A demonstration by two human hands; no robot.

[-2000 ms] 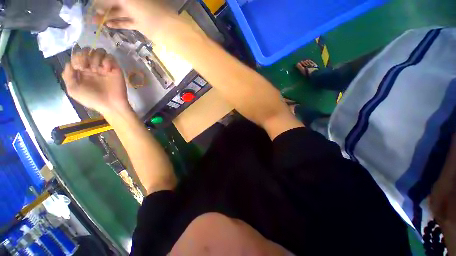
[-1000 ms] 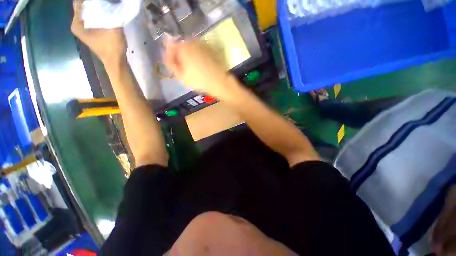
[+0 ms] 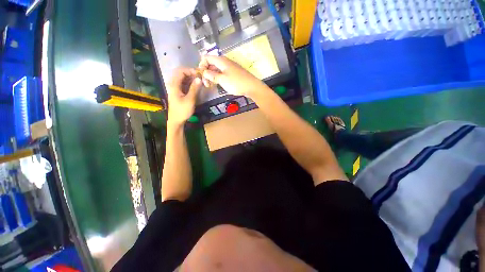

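My left hand (image 3: pixel 182 95) and my right hand (image 3: pixel 227 75) meet over the front of the grey machine table (image 3: pixel 169 49). Their fingertips pinch a small orange-yellow thing (image 3: pixel 200 72), which looks like the yellow band; the fingers hide most of it. The metal fixture (image 3: pixel 211 26) stands just behind the hands. A yellow pad (image 3: pixel 254 59) lies to the right of them. A crumpled white wipe (image 3: pixel 166 7) lies at the top edge, partly cut off.
The red stop button (image 3: pixel 232 108) sits between two green buttons, above a cardboard flap (image 3: pixel 239 128). Yellow-black bars (image 3: pixel 130 99) stand at the left. A blue tray (image 3: pixel 393 95) with rows of white parts is at the right. A person in a striped garment (image 3: pixel 425 180) is at lower right.
My left hand has let go of the white wipe and moved down and right to my right hand. The loop on the table no longer shows there. The view has shifted.
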